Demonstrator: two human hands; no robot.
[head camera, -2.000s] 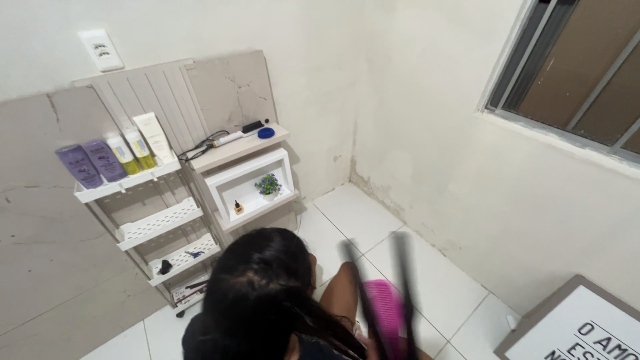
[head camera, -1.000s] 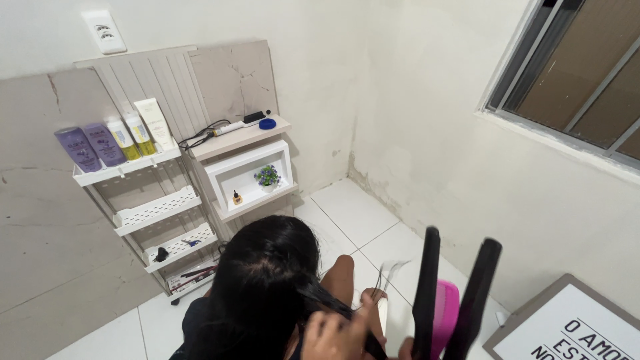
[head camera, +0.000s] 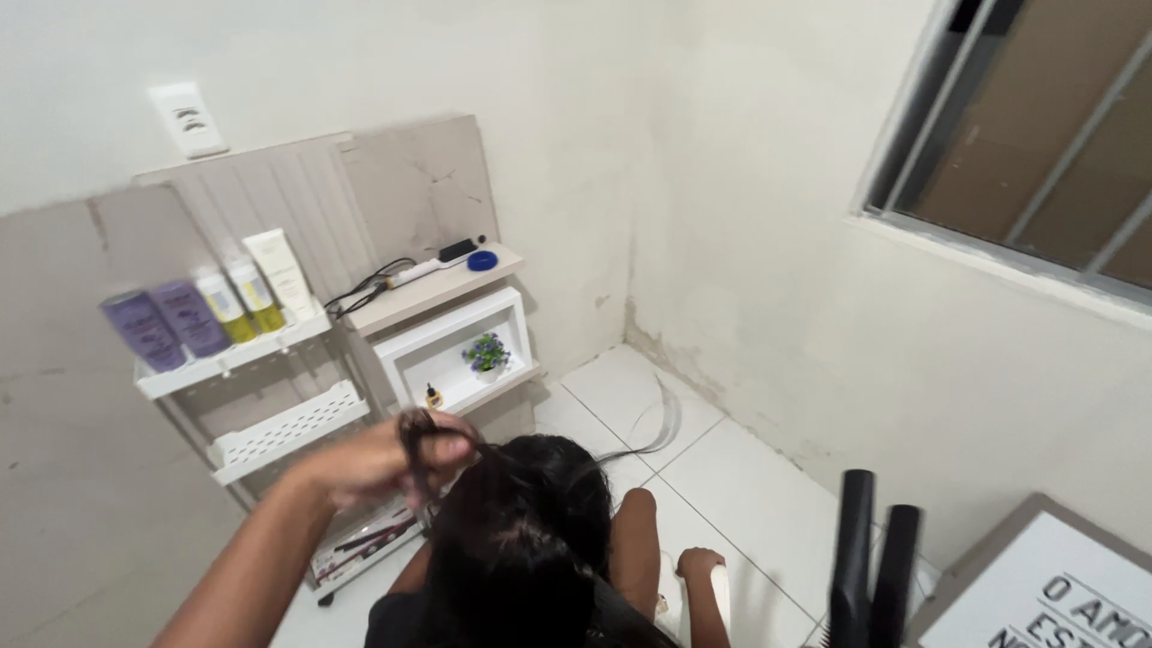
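Note:
My left hand (head camera: 405, 459) reaches in from the lower left and grips a lock of dark hair (head camera: 416, 450) above the head of a seated person. The person's long dark hair (head camera: 517, 549) fills the lower middle, and thin strands trail off to the right. At the bottom right stand the two black arms of a hair straightener (head camera: 871, 562), spread apart, with no hair between them. My right hand is out of view below the frame edge. The seated person's own hand (head camera: 702, 562) rests on a white object beside the knee (head camera: 635, 540).
A white rolling cart (head camera: 238, 360) with bottles stands at left. Next to it, a wall shelf (head camera: 436, 292) holds a corded styling tool (head camera: 427, 270) and a blue round item (head camera: 482, 260). A framed sign (head camera: 1044, 585) with lettering is at lower right, under a window (head camera: 1035, 135).
My left hand has come up on the left with a lock of hair. The straightener stands lower in the frame than a second ago, and the pink object beside it no longer shows.

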